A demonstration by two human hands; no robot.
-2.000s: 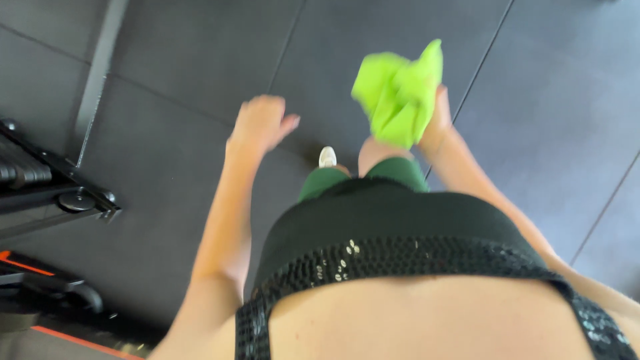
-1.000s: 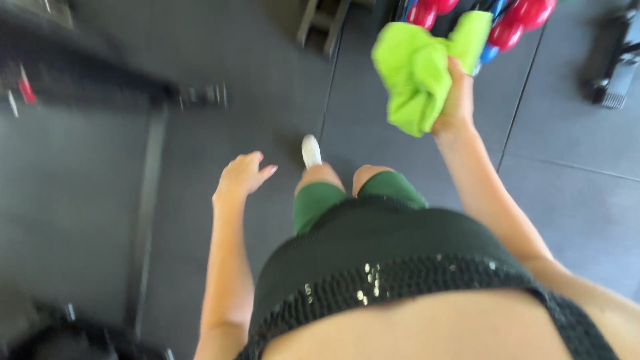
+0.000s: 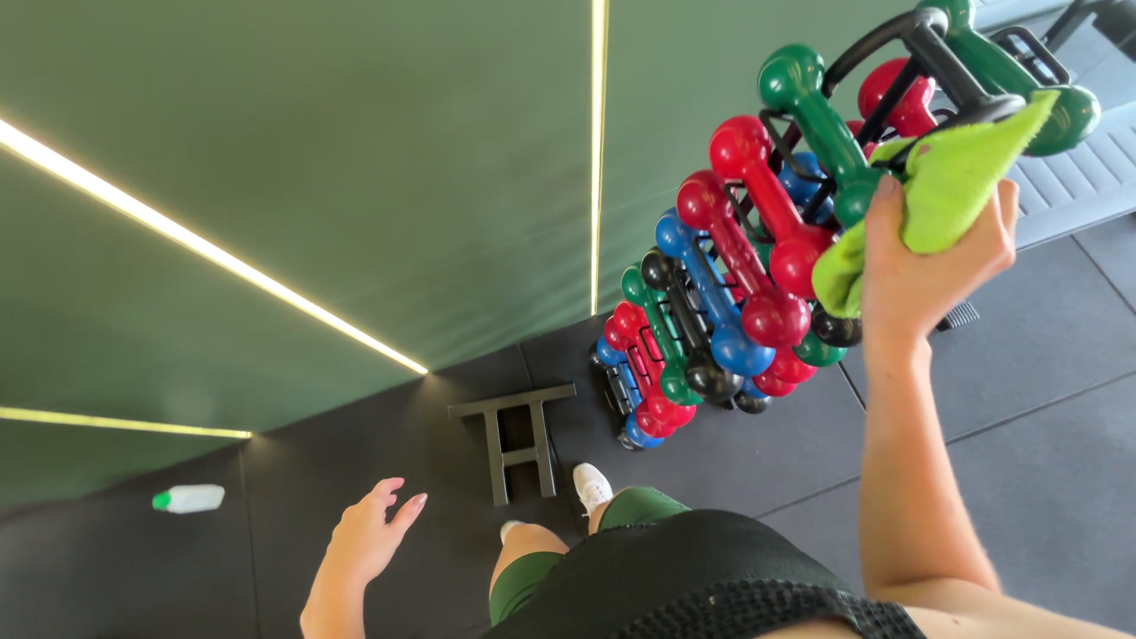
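My right hand point(image 3: 932, 257) grips a lime-green cloth point(image 3: 954, 177) at the upper part of a dumbbell rack. The cloth lies against the rack's black top frame point(image 3: 954, 67), beside the lower head of a green dumbbell point(image 3: 825, 124). Down the rack hang several glossy dumbbells, among them a red dumbbell point(image 3: 772, 200), a blue dumbbell point(image 3: 710, 288) and a black dumbbell point(image 3: 688, 324). At the lower left, my left hand point(image 3: 368, 532) is empty, fingers apart and slightly curled, above the dark floor.
A grey metal stand point(image 3: 515, 435) is on the floor left of the rack. A white bottle with a green cap point(image 3: 189, 499) lies near the green wall point(image 3: 355, 177), which has light strips. Grey ribbed equipment point(image 3: 1078, 169) stands behind the rack at right.
The view has swung to the wall and the full rack. My right hand, with the cloth, has come up to the top of the rack; a second ago the rack showed only at the upper edge.
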